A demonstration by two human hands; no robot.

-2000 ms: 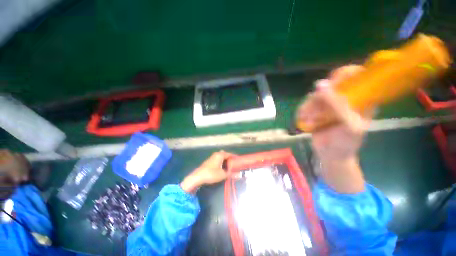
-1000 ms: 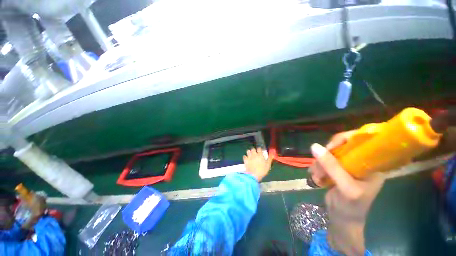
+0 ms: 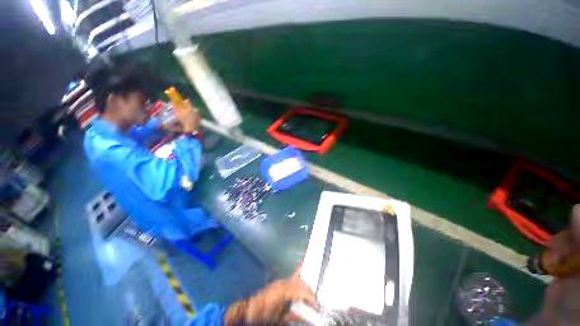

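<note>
A white foam tray (image 3: 405,255) lies on the green bench in front of me. It holds an opened tablet (image 3: 353,274) with a bright silver area and a dark far end. My left hand (image 3: 273,302), blurred, grips the tray's near left edge; its fingertips are hard to make out. My right hand (image 3: 563,280), cut off by the right edge of the picture, holds the orange electric screwdriver (image 3: 545,263). The driver's dark tip points left, beyond the round screw dish (image 3: 482,298).
Red trays with tablets (image 3: 308,148) (image 3: 524,223) lie on the belt beyond the pale rail (image 3: 445,228). Left of my tray are a blue bin (image 3: 299,183), small dark parts (image 3: 245,198) and a clear bag (image 3: 235,160). A person in blue (image 3: 140,165) sits further left.
The view has swung left. The white tray has come from the belt to the bench with my left hand at it. The red tray worked on earlier is gone from the bench.
</note>
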